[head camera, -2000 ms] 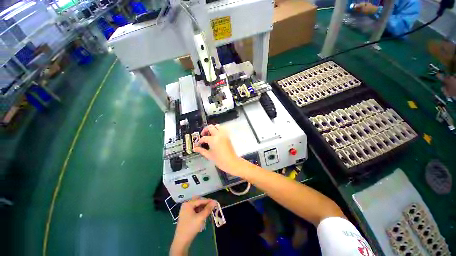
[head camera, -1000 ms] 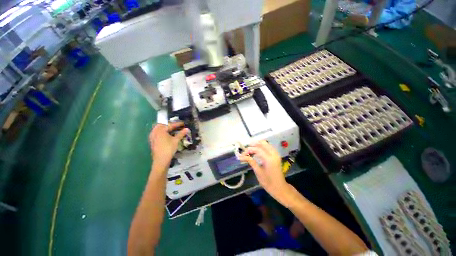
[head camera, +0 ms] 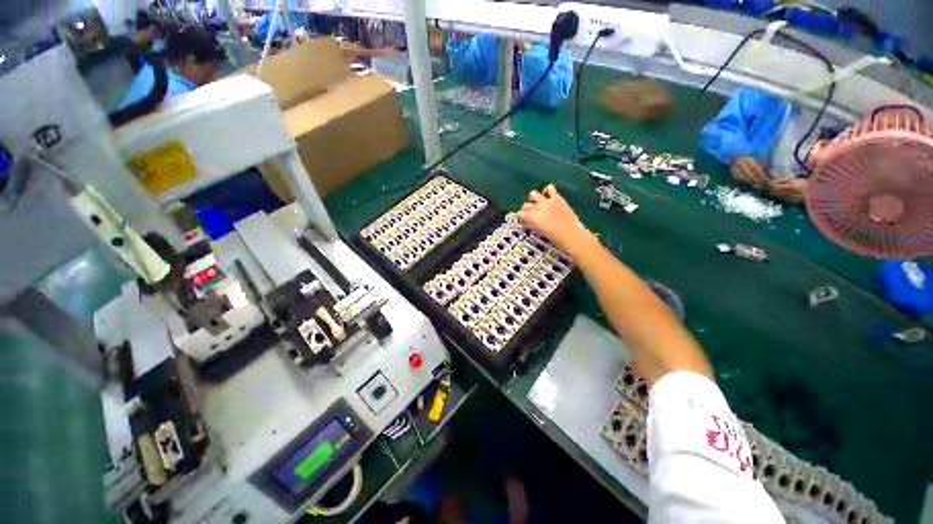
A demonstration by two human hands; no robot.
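Observation:
My right hand (head camera: 549, 216) is at the far right corner of the front compartment of the black parts tray (head camera: 409, 288). Its fingertips are down at the end of a row of cream assemblies (head camera: 498, 284); whether they grip one is hidden. My left hand is not in view. At the left stands the white benchtop machine (head camera: 246, 430). Its left fixture (head camera: 164, 445) holds a cream-and-metal assembly. The right fixture (head camera: 315, 333) also holds an assembly.
A white sheet (head camera: 568, 374) with part rows lies partly under my right arm. A pink fan (head camera: 875, 184) stands at the right. A cardboard box (head camera: 348, 128) is behind the machine. A black cable hangs over the bench. People in blue sleeves sit across it.
The view has swung right, towards the bench. My right hand has moved from the machine's front to the tray. My left hand has gone from the left fixture out of view.

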